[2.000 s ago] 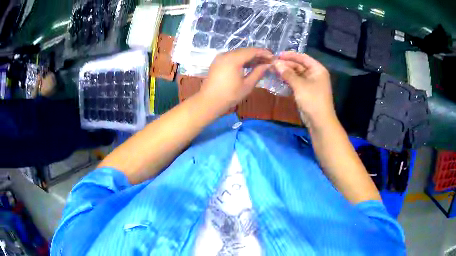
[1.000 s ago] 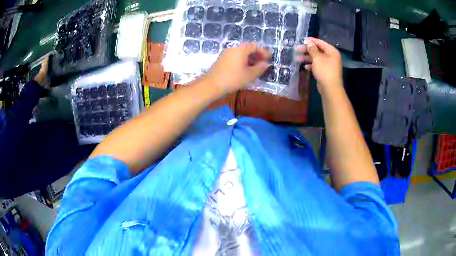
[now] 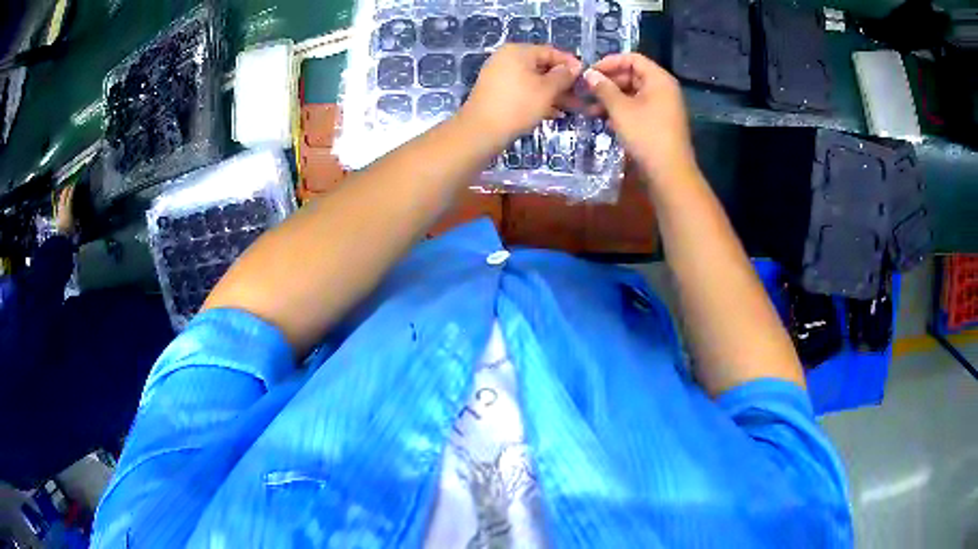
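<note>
A clear blister tray with a grid of pockets holding dark rounded-square parts lies in front of me at the top centre. My left hand and my right hand meet above its right half, fingertips almost touching. Between the fingertips is a small dark piece, too small and blurred to name surely. Both hands seem to pinch it. Orange-brown fixture plates lie under the tray's near edge.
Stacked full trays and a loose black parts tray lie left. White boxes lie left and right. Black fixture plates are on the right, above a blue bin. Another person's hand shows at far left.
My hands were apart one second ago and have come together over the tray. The wrinkled clear film seen over the tray two seconds ago no longer shows there. The view has shifted slightly.
</note>
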